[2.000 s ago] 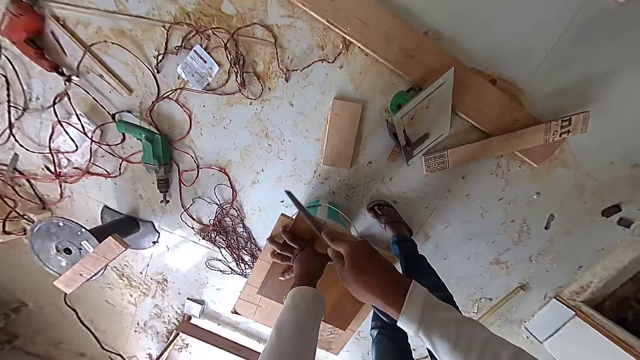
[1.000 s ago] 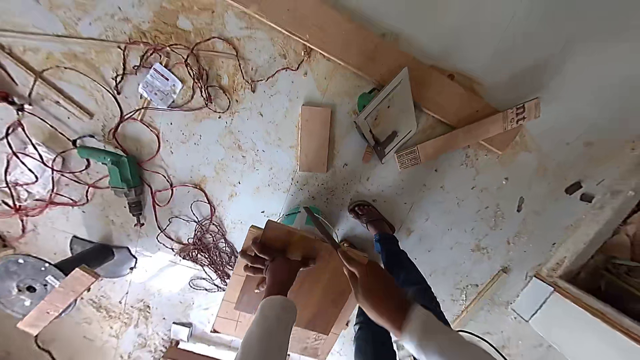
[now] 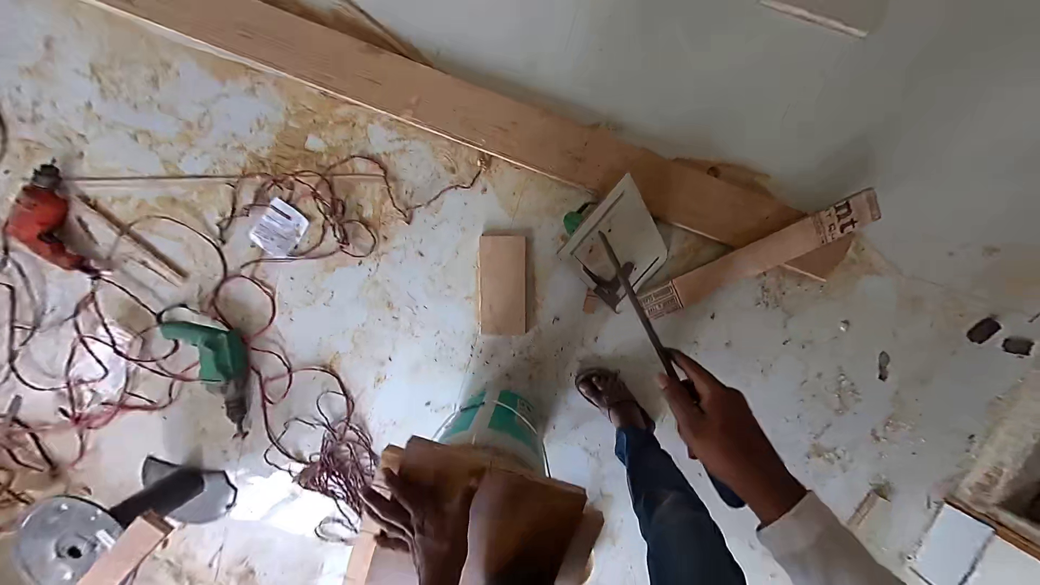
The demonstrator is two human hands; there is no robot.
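Observation:
My right hand (image 3: 723, 422) is closed around the dark handle of a long, narrow metal tool (image 3: 638, 305), either a file or a blade; its tip overlaps a square plate below it in the view. My left hand (image 3: 431, 520) rests on a brown wooden piece (image 3: 520, 520) at the bottom centre, its fingers spread at the left edge. Part of that wood is blurred, and its lower end lies outside the view. Just beyond the wood is a green and white bucket (image 3: 496, 422).
A green drill (image 3: 215, 353) and a red power tool (image 3: 41, 219) lie among tangled cords at left. Long boards (image 3: 455, 106) cross the top. A small wooden block (image 3: 503, 284), a pale square plate (image 3: 621, 236) and a metal disc (image 3: 69, 540) are on the floor.
My right hand has swung the long tool away from the wood, out to the right. The wooden piece under my left hand has changed its tilt. The view has shifted.

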